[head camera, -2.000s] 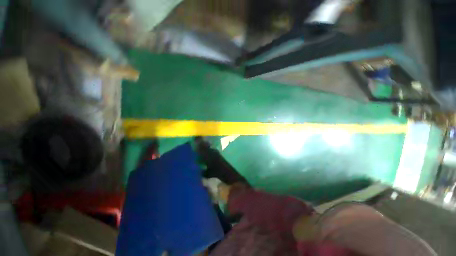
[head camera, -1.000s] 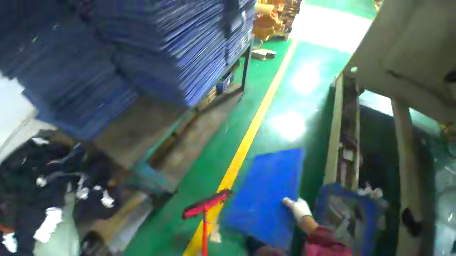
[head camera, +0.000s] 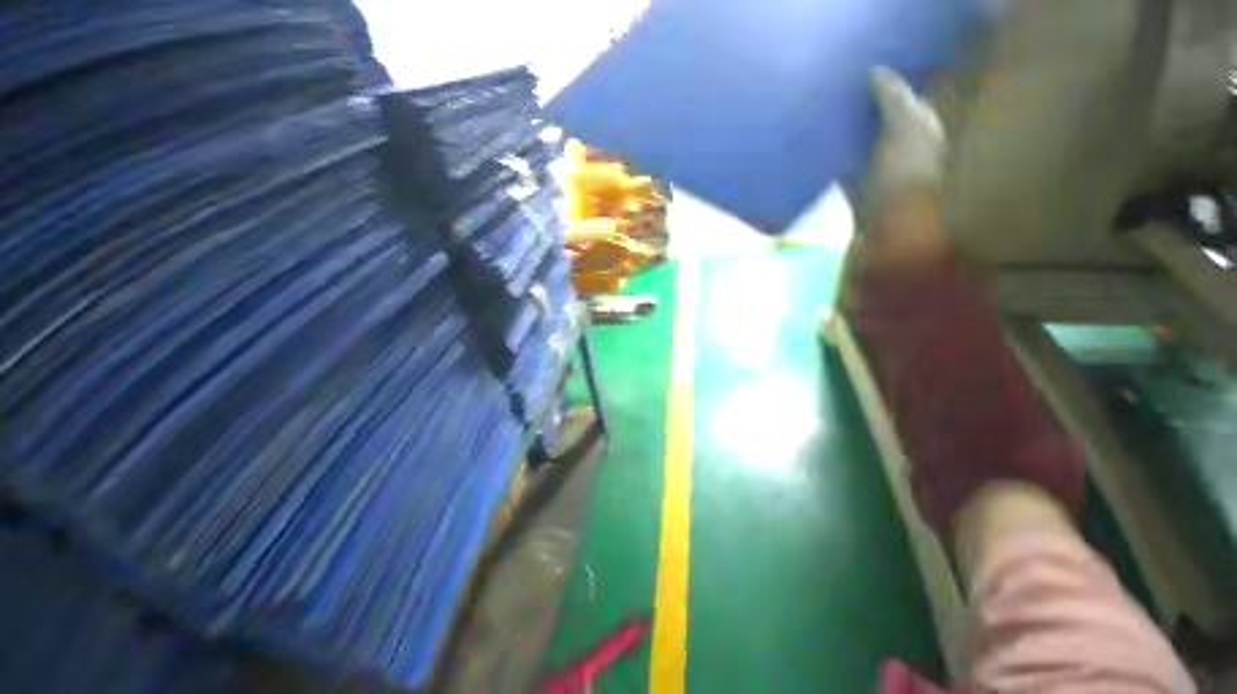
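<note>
My right hand (head camera: 906, 136), in a whitish glove, holds a flat blue sheet (head camera: 760, 102) by its right part, raised at the top of the view. The glove is blurred, and the sheet's upper edge is cut off by the frame. A tall stack of thin blue sheets (head camera: 258, 366) fills the left side. The red broom head (head camera: 597, 660) is low at the bottom edge, left of the yellow line. My left hand is not in view.
The green floor (head camera: 773, 542) has a yellow line (head camera: 674, 515) running forward. Orange-yellow items (head camera: 613, 217) stand beyond the stack. A large beige machine (head camera: 1065, 163) with a pale base rail (head camera: 895, 502) stands at the right. A rack leg (head camera: 593, 373) shows beside the stack.
The blue sheet in my right hand has risen from low over the floor to the top of the view. The view has tilted up, and the stack fills more of it. The broom sits lower in view.
</note>
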